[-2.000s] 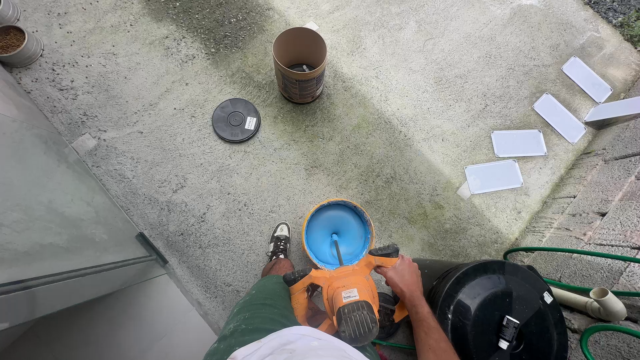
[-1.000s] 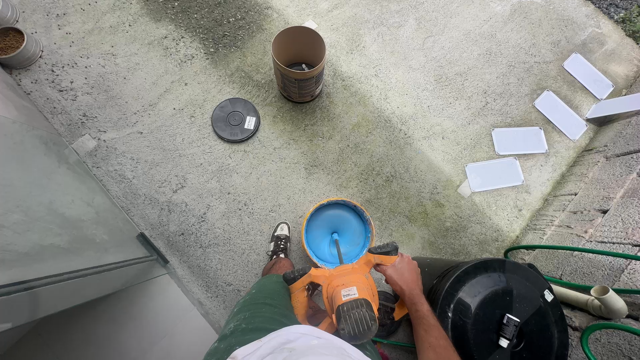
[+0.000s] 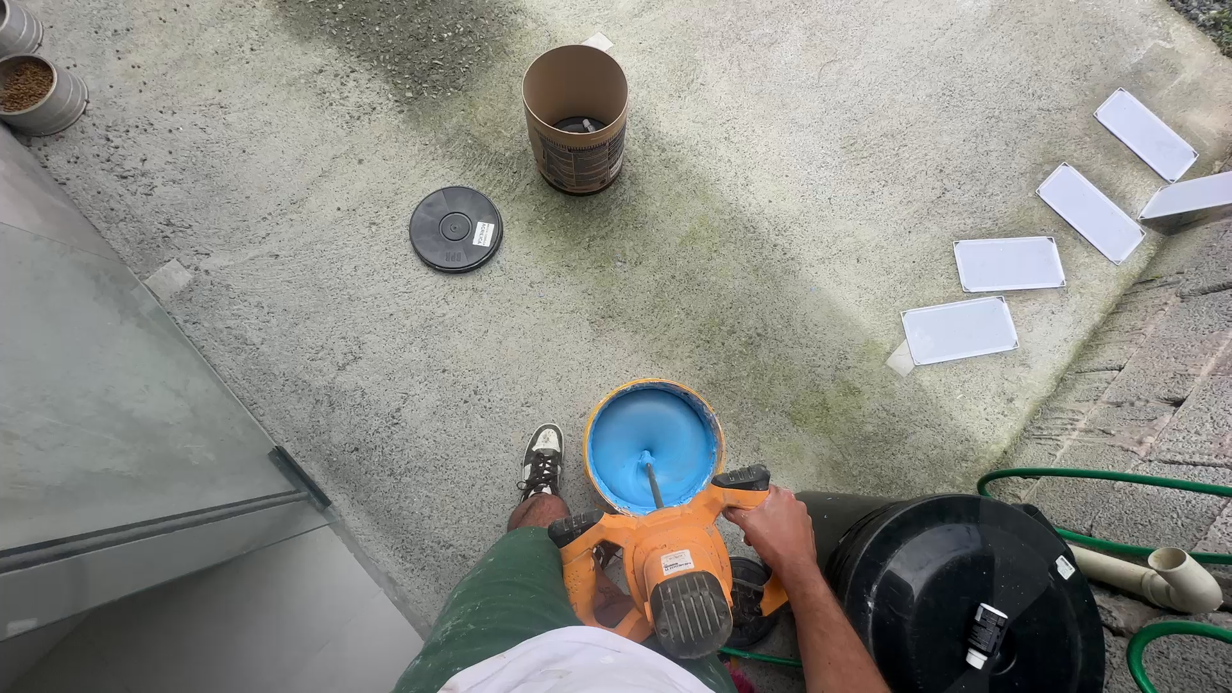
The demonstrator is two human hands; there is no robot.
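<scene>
My right hand [image 3: 778, 525] grips the right handle of an orange handheld paint mixer [image 3: 674, 553] with a dark ribbed motor cap. The mixer's metal shaft [image 3: 655, 486] runs down into blue paint [image 3: 626, 423] in a round bucket [image 3: 589, 423] with a paint-smeared yellow-orange rim. The paint surface is dished, with a small swirl around the shaft. No fingers show on the mixer's left handle [image 3: 577, 568]. Skin shows through that handle's opening, but I cannot tell which body part it is. I do not see my left hand.
Ahead stand a brown cardboard drum [image 3: 577, 159] and, flat on the concrete, its black round lid [image 3: 456, 229]. White rectangular panels [image 3: 960, 330] lie at right. A black lidded barrel [image 3: 962, 587], green hose [image 3: 1116, 474] and beige pipe [image 3: 1116, 575] are near my right arm. A glass panel [image 3: 125, 385] stands left.
</scene>
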